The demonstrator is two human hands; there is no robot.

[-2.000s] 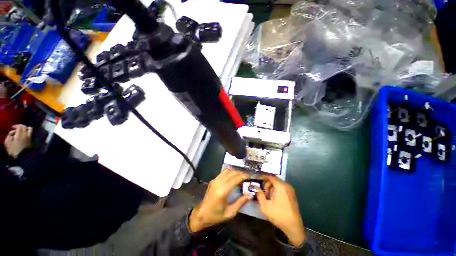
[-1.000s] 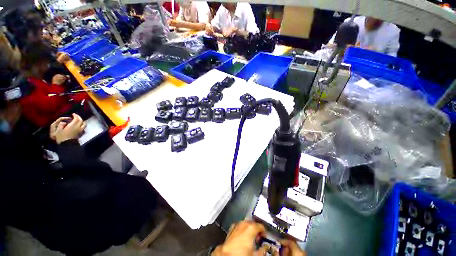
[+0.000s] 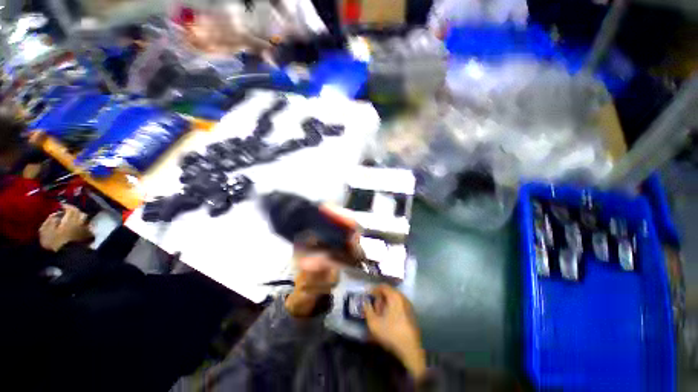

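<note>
The frame is blurred. My left hand (image 3: 312,274) is closed around the front part of the black electric screwdriver (image 3: 302,222), which has a red strip and lies tilted in front of the screw feeder. My right hand (image 3: 389,312) holds a black housing with a silver face (image 3: 357,305) by its right side, over the white work sheet (image 3: 337,320). The white screw feeder (image 3: 389,182) stands just beyond the hands. The screwdriver's tip cannot be made out.
A blue bin (image 3: 601,321) at right holds several assembled units at its far end. A white board (image 3: 191,249) at left bears many black housings (image 3: 222,172). Crumpled clear bags (image 3: 528,122) lie behind the feeder. A person's hands (image 3: 65,228) show at far left.
My left hand has left the housing and taken hold of the screwdriver, now tilted lower. My right hand keeps the housing. The view has swung, bringing the blue bin more fully into frame.
</note>
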